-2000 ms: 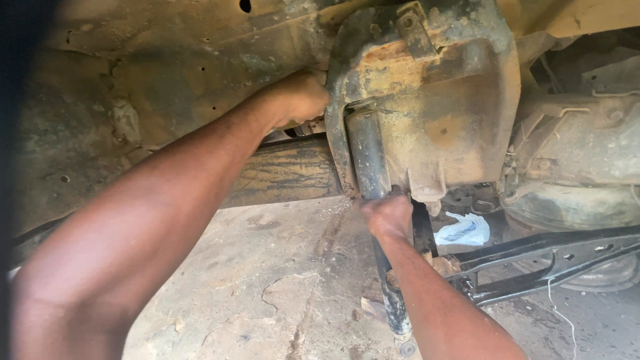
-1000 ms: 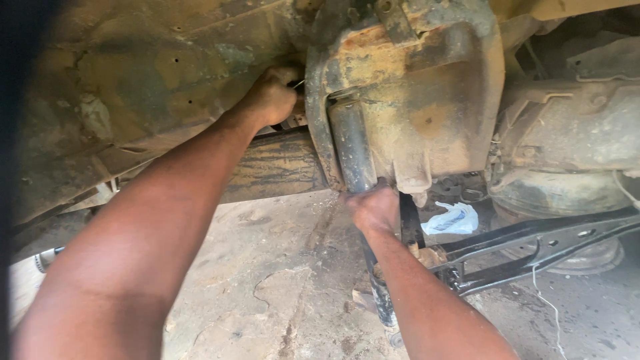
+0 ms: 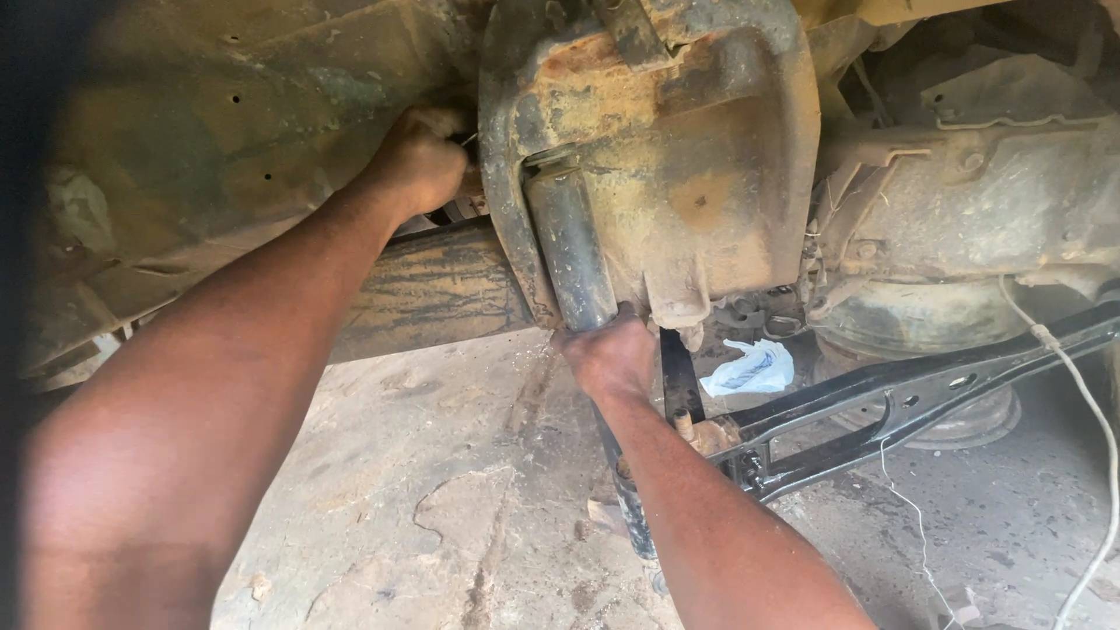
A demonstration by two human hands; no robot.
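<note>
A dark cylindrical shock absorber [image 3: 573, 249] stands slightly tilted, its upper part in a slot of the rusty metal suspension tower [image 3: 700, 192] under a vehicle. My right hand [image 3: 612, 354] is closed around the shock absorber just below the tower. Behind the tower's left edge reaches my left hand [image 3: 424, 162], its fingers bent and partly hidden in shadow; whether it holds something cannot be made out. A black suspension arm [image 3: 857, 385] runs from beside the lower shock absorber to the right.
A frame rail [image 3: 437, 284] passes below my left wrist. A wheel rim [image 3: 932, 328] lies under a dirty housing [image 3: 989, 201] at the right. On the concrete floor [image 3: 394, 490] is a crumpled light-blue plastic bag [image 3: 751, 367]. A pale cable [image 3: 1081, 385] hangs at the right edge.
Both hands keep nearly the same places, the left behind the tower's edge and the right on the shock absorber. The pale cable at the right shows more than before.
</note>
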